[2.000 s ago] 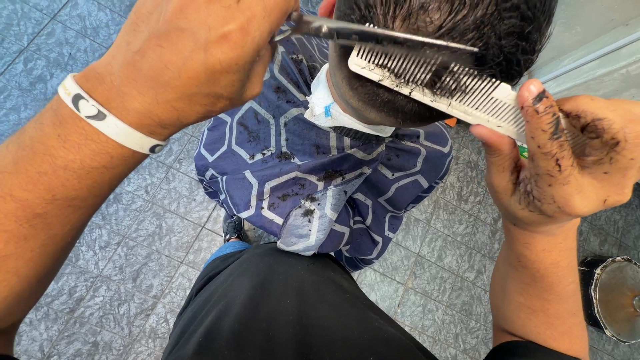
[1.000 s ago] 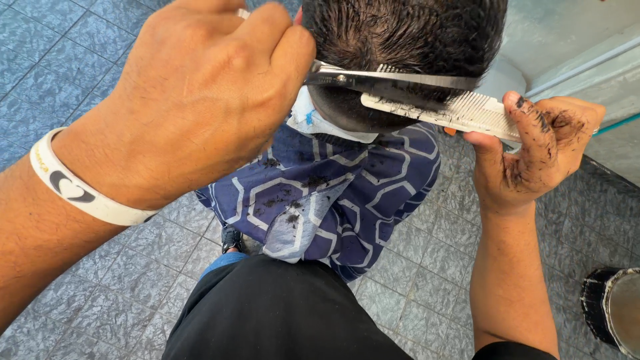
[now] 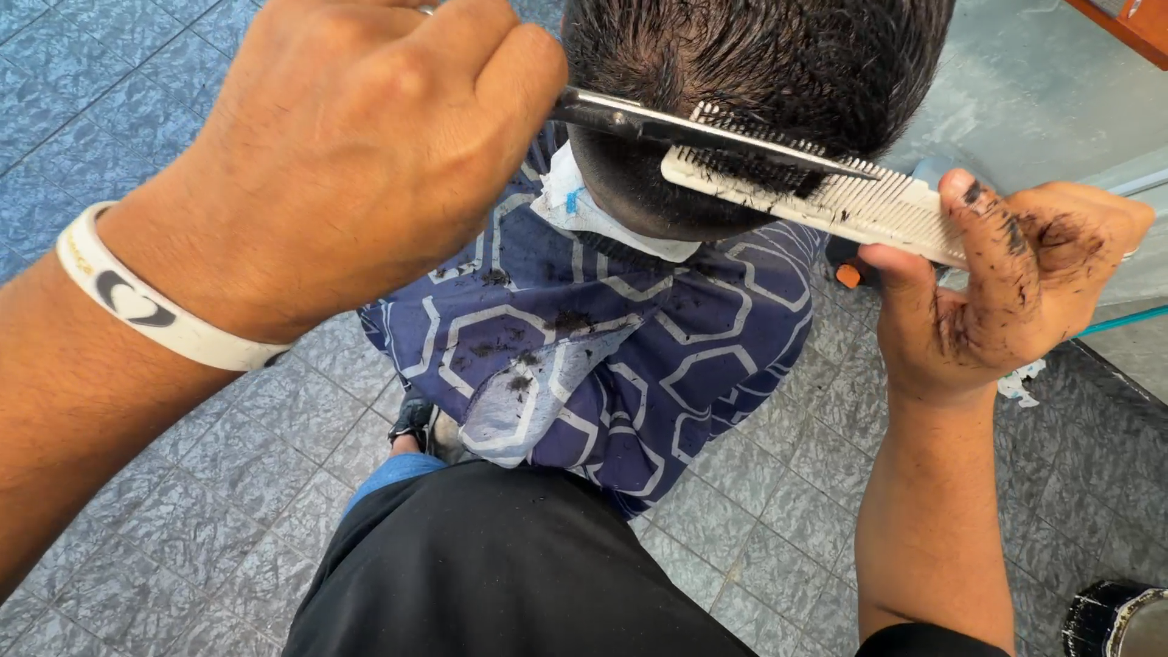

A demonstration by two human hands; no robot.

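Note:
My left hand [image 3: 392,155], with a white wristband [image 3: 151,297], holds metal hair scissors [image 3: 693,132] by the handles, which its fingers hide. The blades lie along a white comb [image 3: 849,205], over its teeth; they look nearly closed. My right hand [image 3: 999,265], speckled with hair clippings, pinches the comb's right end between thumb and fingers. Dark hair stands between the teeth, at the edge of a seated person's damp, dark hair [image 3: 776,55]. Below it the sides are cropped short. A white paper neck strip [image 3: 593,205] circles the neck above a blue patterned cape [image 3: 584,365] with clippings.
Grey tiles [image 3: 274,484] cover the floor. A round black-sided object [image 3: 1095,620] stands at the lower right. A pale wall [image 3: 1022,100] is at the upper right, near an orange-brown edge [image 3: 1131,32]. My black apron or clothing [image 3: 502,566] fills the bottom middle.
Two seconds ago the scissors were above the comb with more of its teeth showing; now their blades cross over its teeth. Both hands keep hold of their tools.

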